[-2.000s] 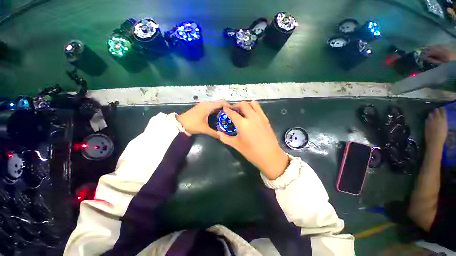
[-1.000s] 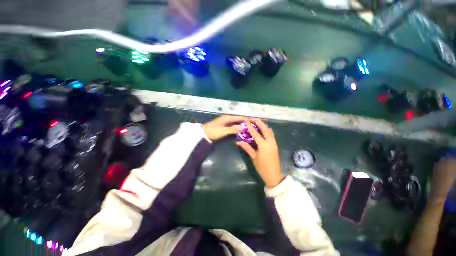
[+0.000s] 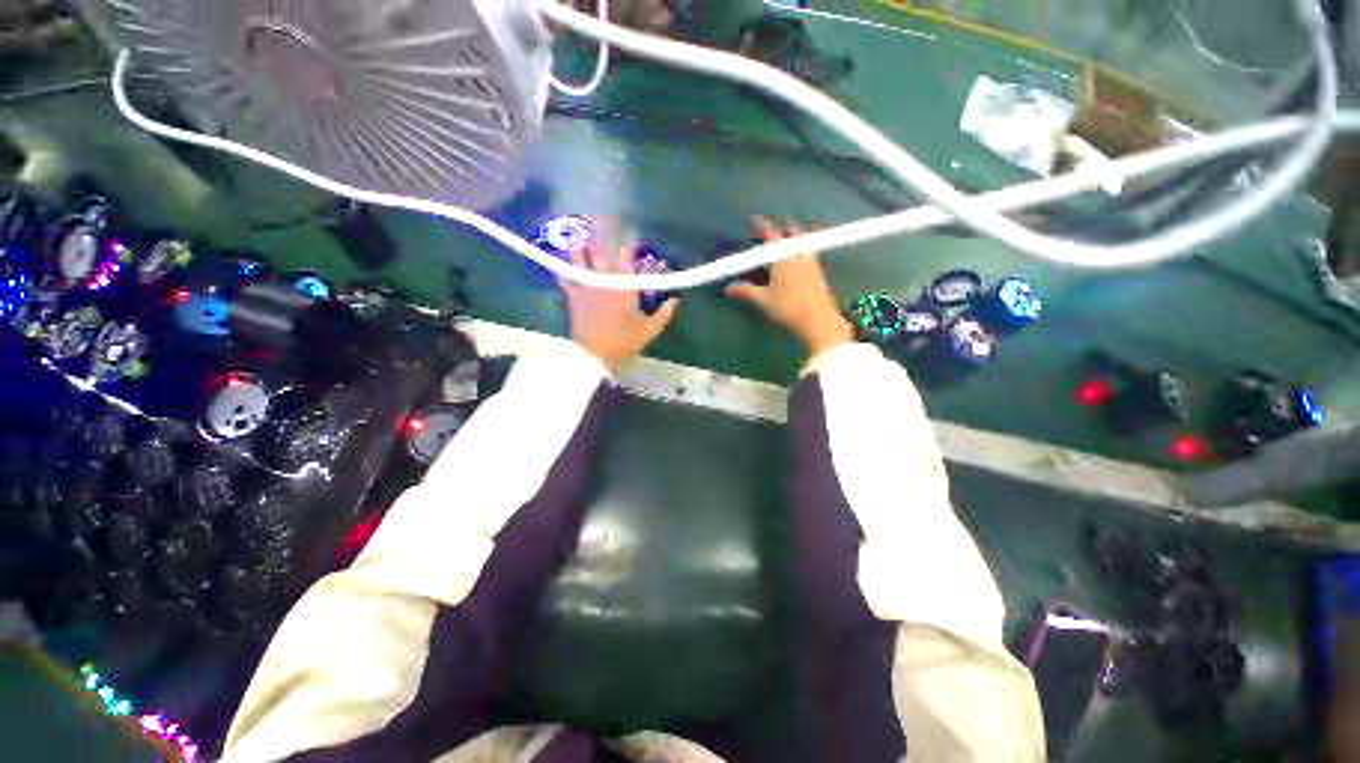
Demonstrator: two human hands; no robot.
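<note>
My left hand [image 3: 609, 310] is over the green belt, thumb and fingers apart around a dark unit with a bright end [image 3: 652, 266]. A violet-white lit unit [image 3: 567, 233] stands at its fingertips. My right hand [image 3: 798, 298] is also over the belt, its fingertips at a small dark object [image 3: 756, 276]. The white cable passes across both hands and hides part of the fingers, so a firm grip cannot be told. A green-lit unit [image 3: 876, 312] stands just right of my right hand.
A fan [image 3: 313, 90] and white cable [image 3: 776, 93] hang above the belt. More units [image 3: 970, 340] stand at right. A whitish rail [image 3: 701, 388] borders the belt. Black trays with lit discs [image 3: 236, 406] fill the left. A phone [image 3: 1066, 656] and dark rings [image 3: 1178, 626] lie right.
Both hands have moved forward from the bench, over the rail, onto the belt, and apart. The purple-lit piece is no longer seen between them. The view has shifted, bringing the fan in.
</note>
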